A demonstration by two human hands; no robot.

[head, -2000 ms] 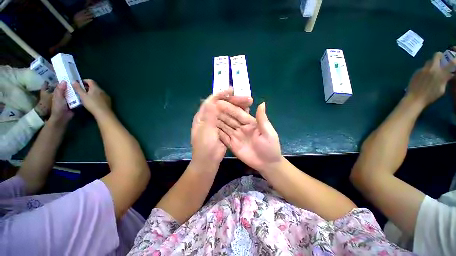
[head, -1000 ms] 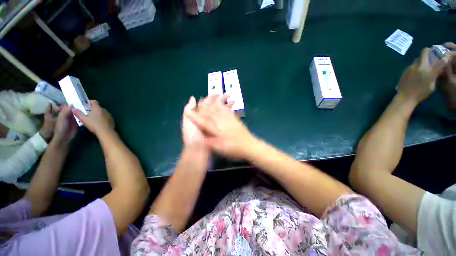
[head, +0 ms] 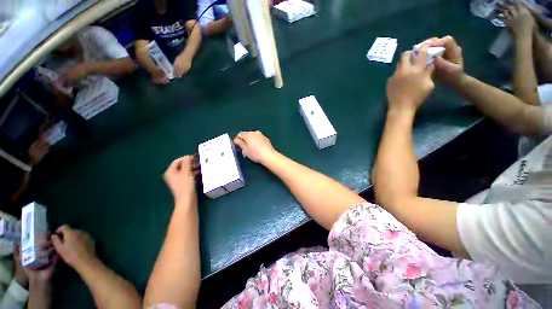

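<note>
Two white cartons side by side, a carton pair (head: 221,166), sit on the dark green bench in front of me with small green pictures facing up. My left hand (head: 181,175) is at the pair's left side, its curled fingertips against the edge. My right hand (head: 255,146) is at the upper right side, fingertips against that edge. The pair is gripped between both hands. The fingertips are partly hidden. A single white product box (head: 318,122) lies to the right, out of my hands.
A folded paper stack (head: 382,49) lies at the upper right. A pale shelf post (head: 273,54) with white sheets stands beyond the pair. Neighbours' hands hold a carton (head: 34,235) at far left and a small white item (head: 428,54) at right. People sit across the bench beside a carton row (head: 97,98).
The view has turned right. My hands, earlier pressed together in front of the cartons, have parted and moved to either side of the pair.
</note>
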